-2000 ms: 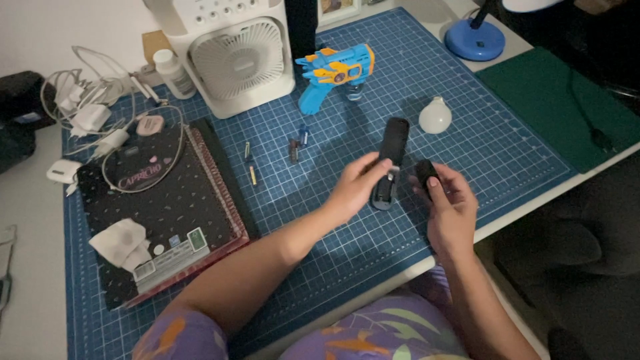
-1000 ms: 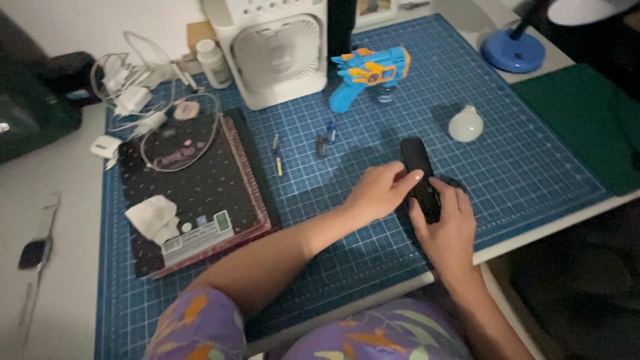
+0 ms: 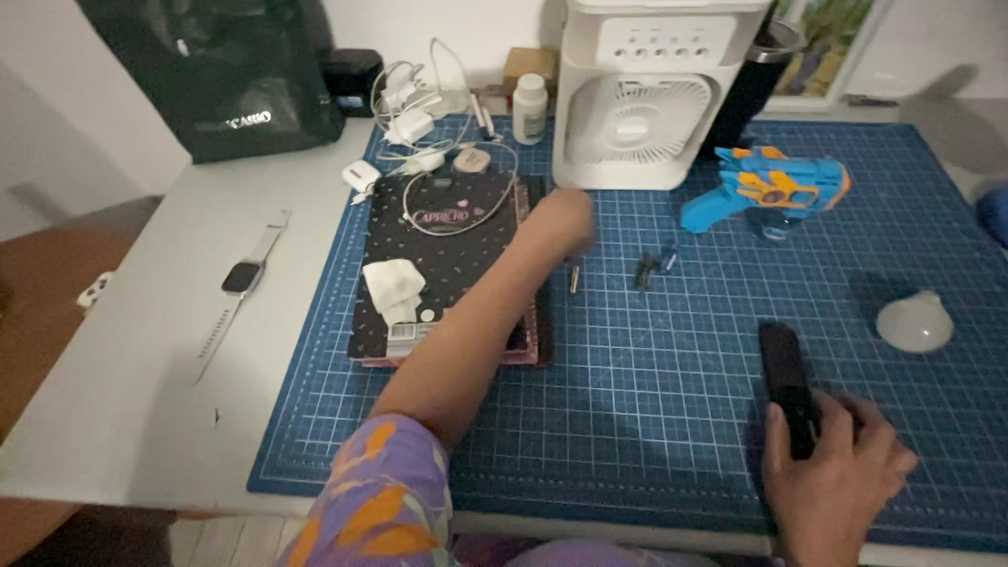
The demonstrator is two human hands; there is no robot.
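My right hand (image 3: 839, 465) grips a black remote control (image 3: 783, 366) near the front right of the blue cutting mat (image 3: 646, 409). My left hand (image 3: 561, 223) is beside the right edge of the black notebook (image 3: 465, 260); its fingers are turned away and blurred, so what they hold is hidden. Just below it on the mat lies a thin battery (image 3: 575, 280). Farther right are a dark battery (image 3: 646, 270) and a blue battery (image 3: 669, 258), close together.
A white fan (image 3: 638, 118) stands at the back. Right of it lie a blue and orange toy gun (image 3: 776, 189) and a white bulb-shaped object (image 3: 915, 323). White cables and chargers (image 3: 409, 126), a white bottle (image 3: 530, 110), crumpled tissue (image 3: 394, 290) and a smartwatch (image 3: 242, 277) are on the left.
My left hand has left the remote and moved to the left, beside the notebook. My right hand still grips the remote. The view has shifted left.
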